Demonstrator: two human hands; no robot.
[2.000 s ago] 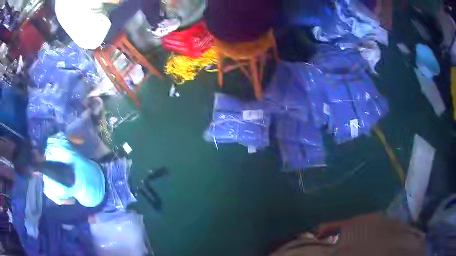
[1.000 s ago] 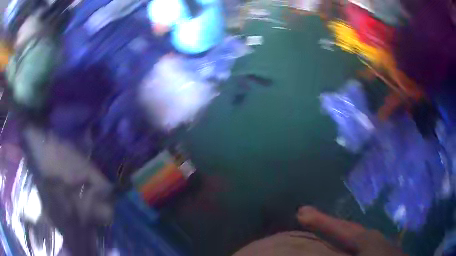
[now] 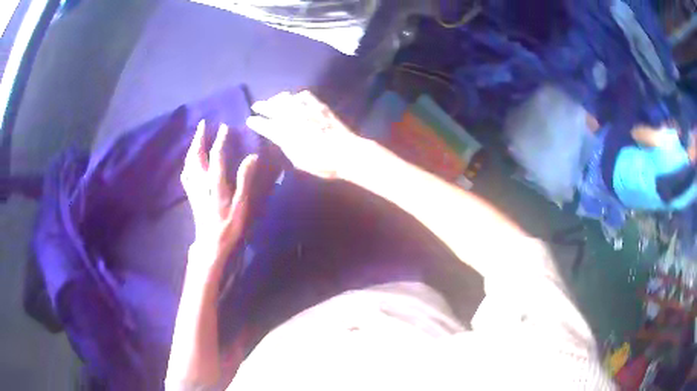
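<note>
A purple-blue garment (image 3: 145,149) lies on the padded pressing table (image 3: 206,46), with folds draping at the lower left. My left hand (image 3: 214,179) rests on the garment with its fingers spread. My right hand (image 3: 302,134) is just right of it, its fingertips at the garment's upper corner. Glare washes out the right hand, and whether its fingers pinch the cloth cannot be told.
A striped carton (image 3: 432,137) stands right of the table. Beyond it lie a whitish stack of polybags (image 3: 546,141) and blue garment piles. A person in a bright cyan top (image 3: 649,172) is at the far right. The floor is green.
The view has swung from the floor to the pressing table. Both my hands and the purple garment have come into view. The striped carton now appears right of the table.
</note>
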